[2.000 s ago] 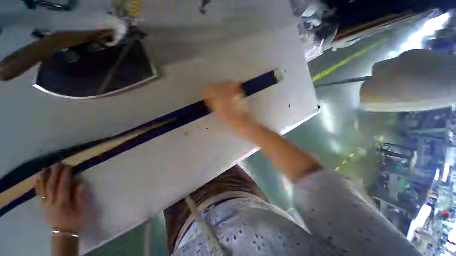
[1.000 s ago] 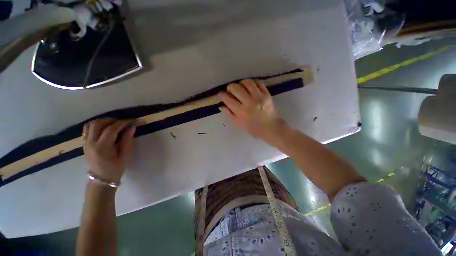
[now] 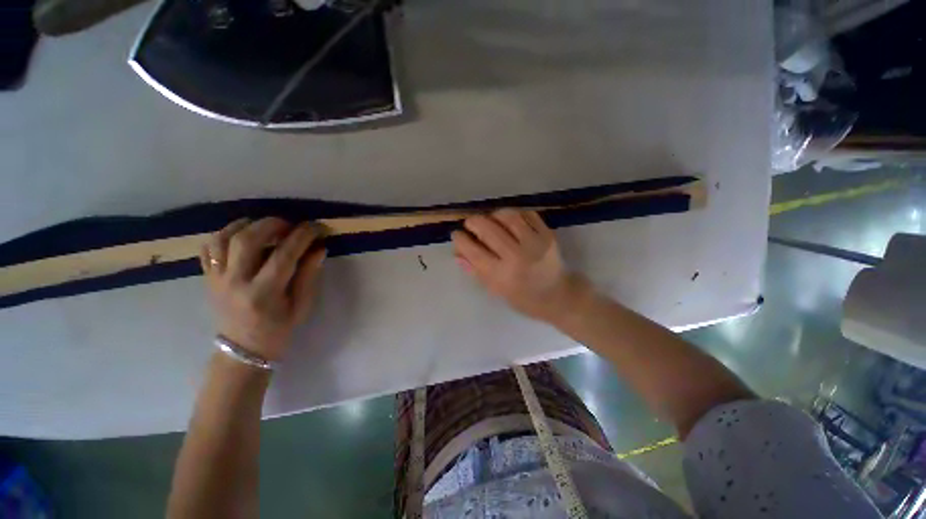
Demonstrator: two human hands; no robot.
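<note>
A long navy-black fabric strip [image 3: 386,238] lies across the white table around a tan template [image 3: 132,255]. The template shows between two dark edges and its bare end sticks out at the right. The far dark edge is wider and wavy at the left. My left hand [image 3: 262,274] rests on the strip left of centre, fingers bent over its near edge. My right hand [image 3: 513,262] does the same right of centre, fingertips on the near fold. The fingertips' undersides are hidden.
A dark iron [image 3: 274,66] with a pale rim stands beyond the strip at upper left. A brown handle [image 3: 81,12] is at the top left. Dark thread bits lie on the white table [image 3: 569,112]. Clear plastic [image 3: 807,112] is at the far right. A tape measure [image 3: 548,441] hangs before me.
Both hands came together on the strip; the right hand was farther along it, blurred. The far dark edge now lies opened back, showing more of the template. The view has shifted.
</note>
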